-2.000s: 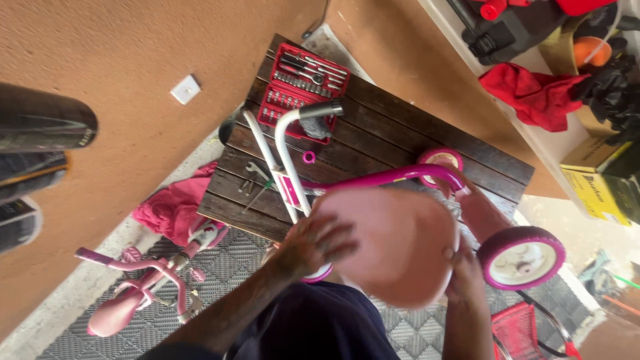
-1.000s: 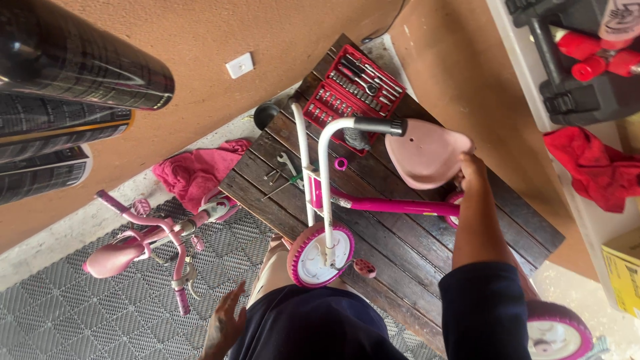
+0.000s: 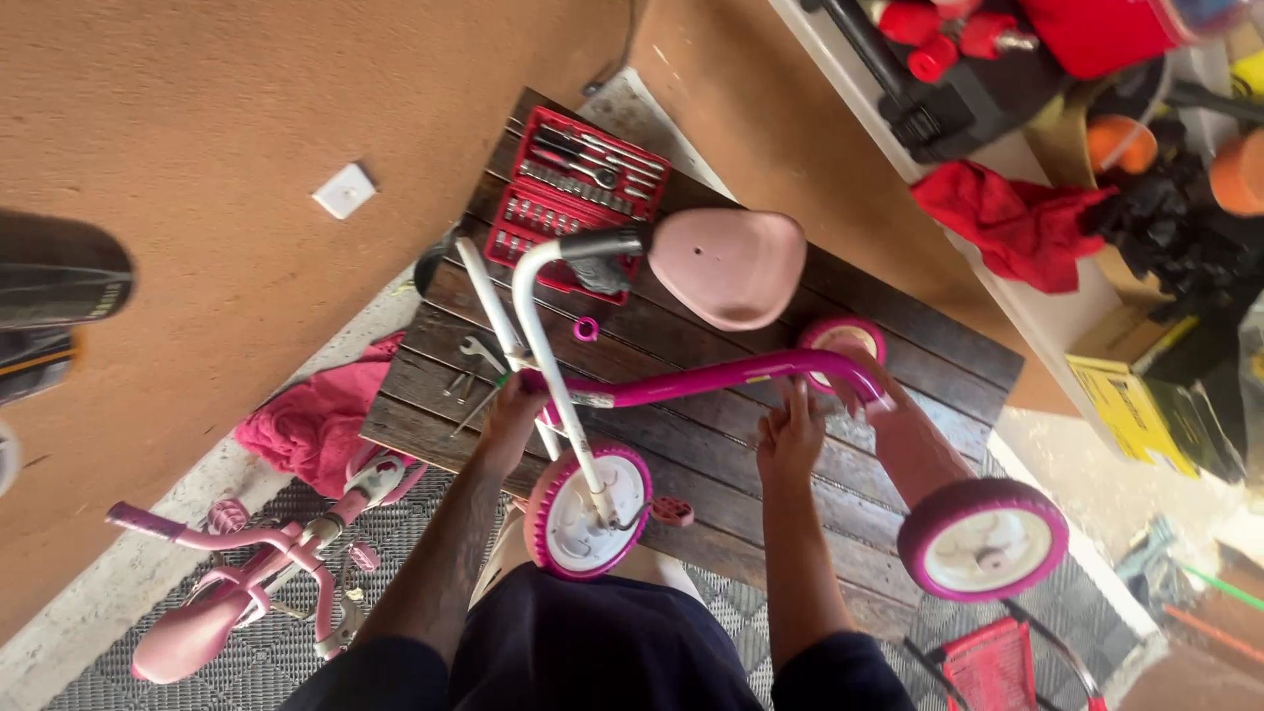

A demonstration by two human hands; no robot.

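A child's tricycle with a magenta frame tube (image 3: 691,383) and white fork and handlebar tubes (image 3: 538,326) stands over the wooden slatted table. My left hand (image 3: 515,410) is closed around the tricycle's front joint, beside the white tubes. Below the magenta tube, toward its rear bend, is my right hand (image 3: 793,430), its fingers partly bent near the tube; whether they touch it is unclear. The pink plastic seat (image 3: 731,267) lies detached on the table, next to the black handlebar grip (image 3: 604,243). The front wheel (image 3: 591,509) rests near my lap.
An open red socket set (image 3: 583,193) sits at the table's back corner. A wrench (image 3: 482,353), small metal parts and a magenta ring (image 3: 586,329) lie on the slats (image 3: 434,380). A pink bicycle (image 3: 237,592) is at left, a laden shelf (image 3: 889,148) at upper right.
The pink seat, held by my right hand before, now lies released on the table. My left hand has come up to the tricycle's front joint, and my right hand has moved below the magenta tube.
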